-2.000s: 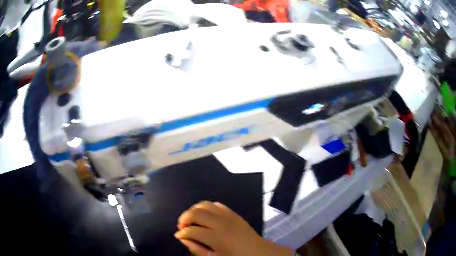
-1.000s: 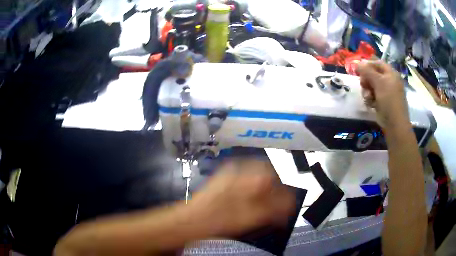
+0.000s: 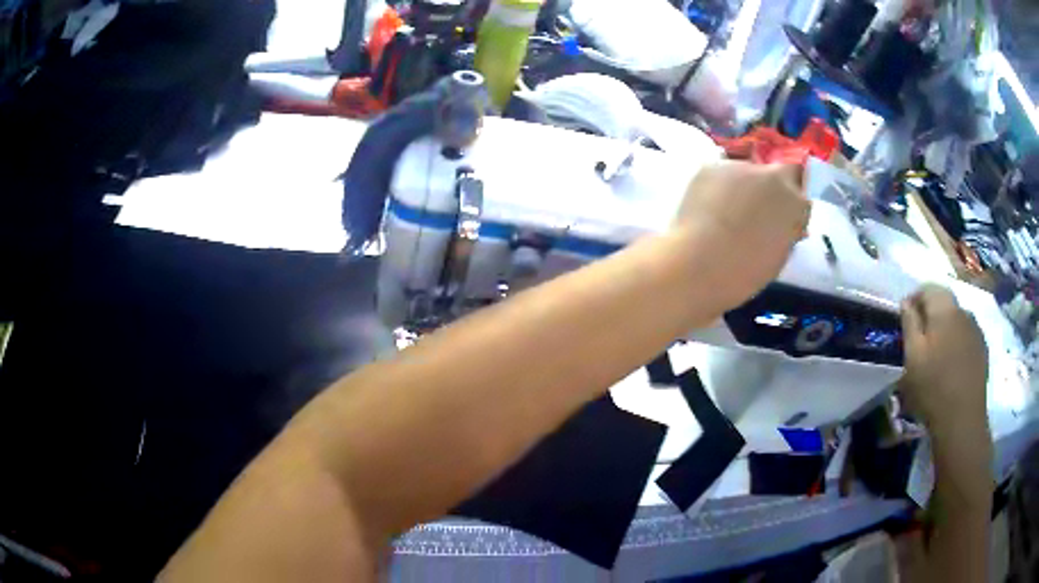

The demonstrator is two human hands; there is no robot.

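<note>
The white sewing machine (image 3: 547, 171) with a blue stripe and a dark control panel (image 3: 815, 330) stands across the middle. My left arm reaches over its front. My left hand (image 3: 746, 222) is on top of the machine head, fingers curled; what is at its fingertips cannot be made out. My right hand (image 3: 943, 342) is curled at the machine's right end, slightly blurred, its fingertips partly hidden. Large black cloth (image 3: 228, 342) lies at left and under the needle area. The needle is hidden behind my left forearm. A dark tuft (image 3: 382, 171) hangs at the head's left end.
Black cut pieces (image 3: 706, 438) and a small blue piece (image 3: 801, 438) lie right of the cloth. A printed ruler (image 3: 479, 540) runs along the near edge. Behind the machine are a yellow-green bottle (image 3: 504, 51), a white coil (image 3: 587, 103) and red material (image 3: 786, 142).
My left hand has moved from above the cloth up and right onto the machine head. My right hand has moved from the machine's top down and right to its end. The view has shifted.
</note>
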